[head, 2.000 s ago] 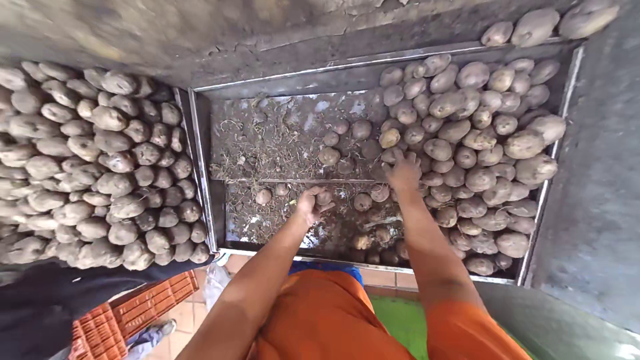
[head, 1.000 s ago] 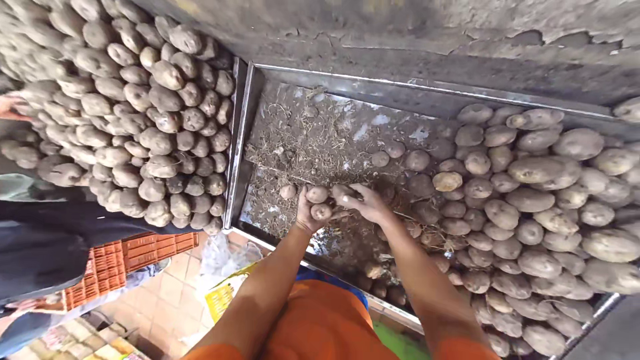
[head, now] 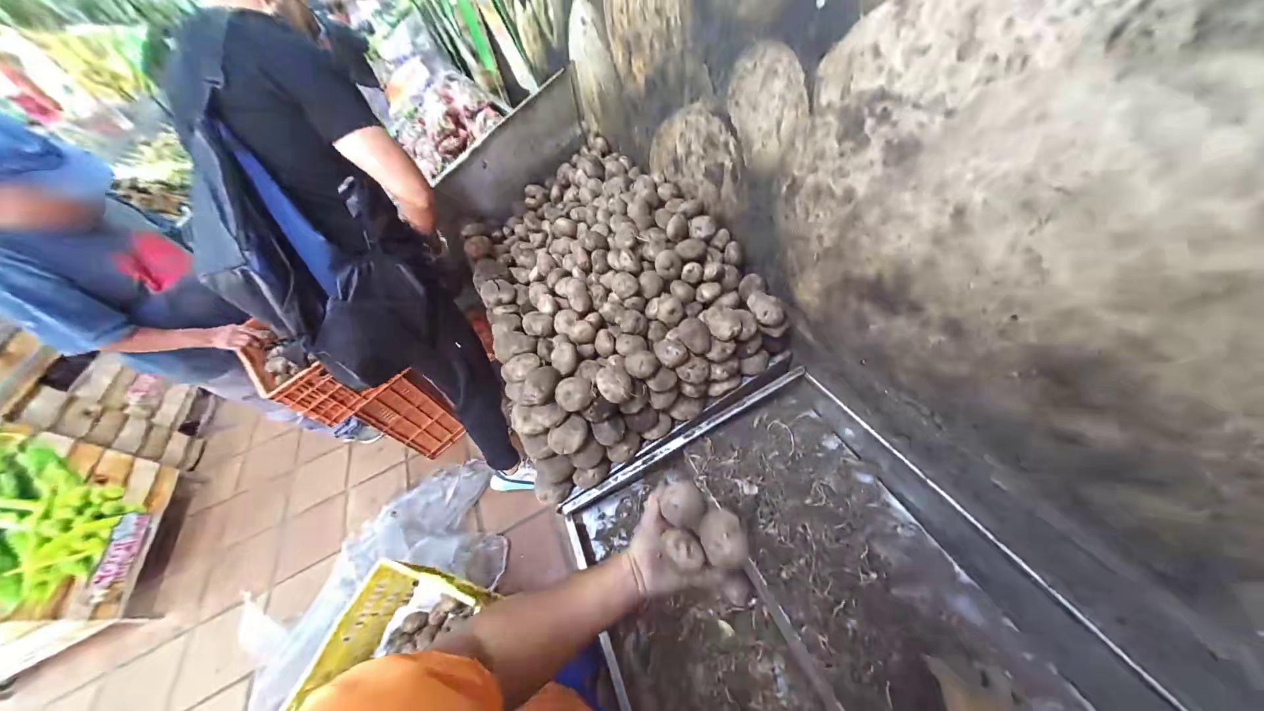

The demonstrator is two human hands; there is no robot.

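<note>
My left hand (head: 660, 555) holds several brown potatoes (head: 723, 538) on its palm and fingers, above the dirt-covered bottom of a metal-edged bin (head: 829, 553). Dry roots and loose soil lie on the bottom of this bin. Just beyond the hand, past a metal divider (head: 681, 441), a large heap of potatoes (head: 612, 296) fills the neighbouring bin. My right hand is outside the view.
A yellow crate (head: 355, 624) with potatoes and a clear plastic bag (head: 425, 523) stand at the lower left. A person in black (head: 286, 109) stands beside the heap; another person in blue holds an orange crate (head: 336, 395). A stained wall (head: 1037, 247) rises at right.
The view has swung far to the left. My left hand has lifted with several potatoes in it. My right hand, near the left one a second ago, has left the view.
</note>
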